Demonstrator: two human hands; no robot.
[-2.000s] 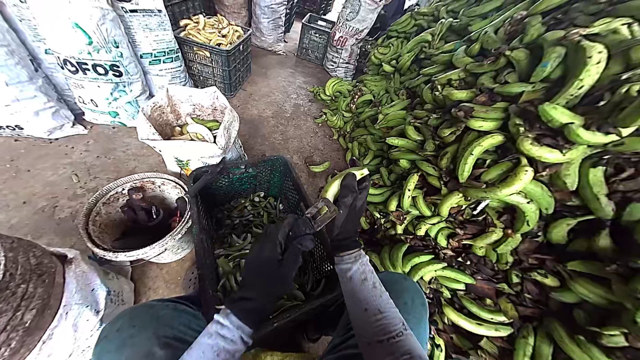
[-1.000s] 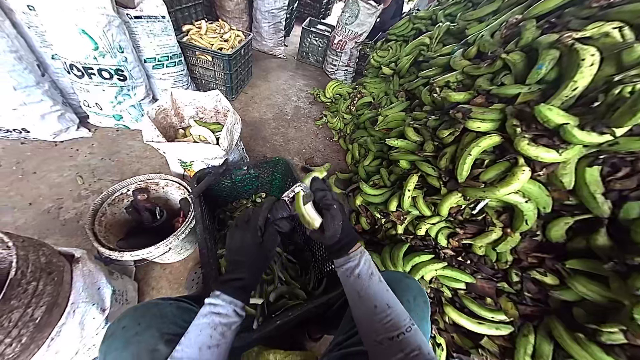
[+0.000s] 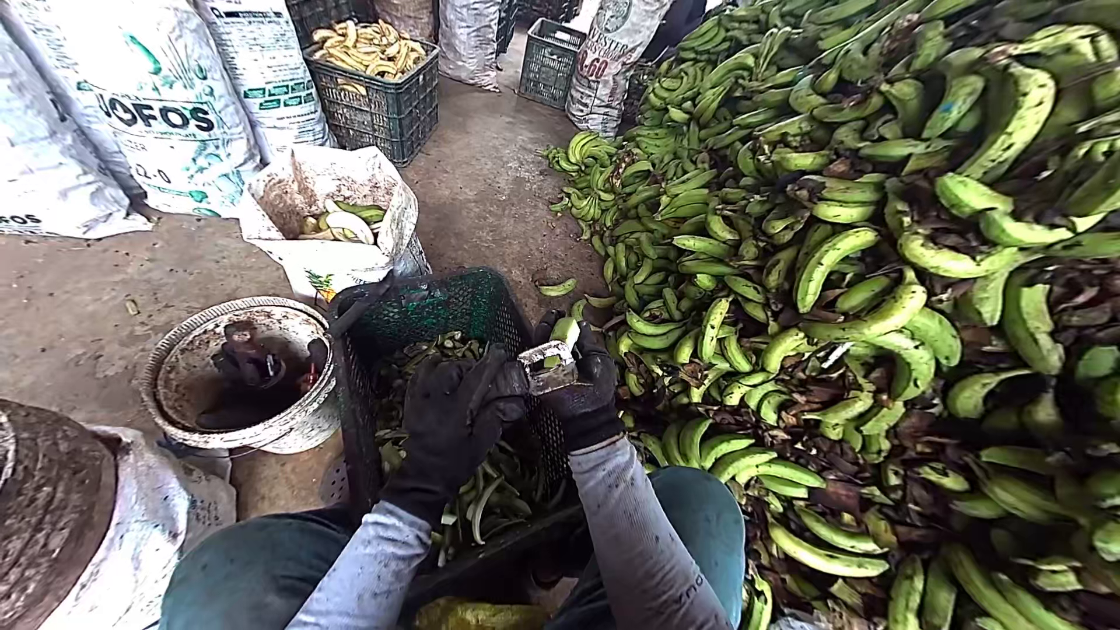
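Note:
My left hand (image 3: 455, 416), in a black glove, is closed on the handle end of a peeler-like metal tool (image 3: 549, 366). The tool lies against a green plantain (image 3: 564, 334), which my gloved right hand (image 3: 582, 385) grips; the fingers cover much of the fruit. Both hands are above a black plastic crate (image 3: 350, 420) between my knees, which holds many strips of green peel (image 3: 490, 499).
A big heap of green plantains (image 3: 822, 262) fills the right side. At the left stand a dirty white bucket (image 3: 306, 420), an open sack (image 3: 328, 271) with plantains and full sacks (image 3: 175, 105). Farther back is a crate (image 3: 376, 109) of peeled plantains.
The plantain in my right hand has been turned; its pale, curved side, plain one second ago, is now mostly hidden. Both hands have stayed over the crate with the tool at the fruit.

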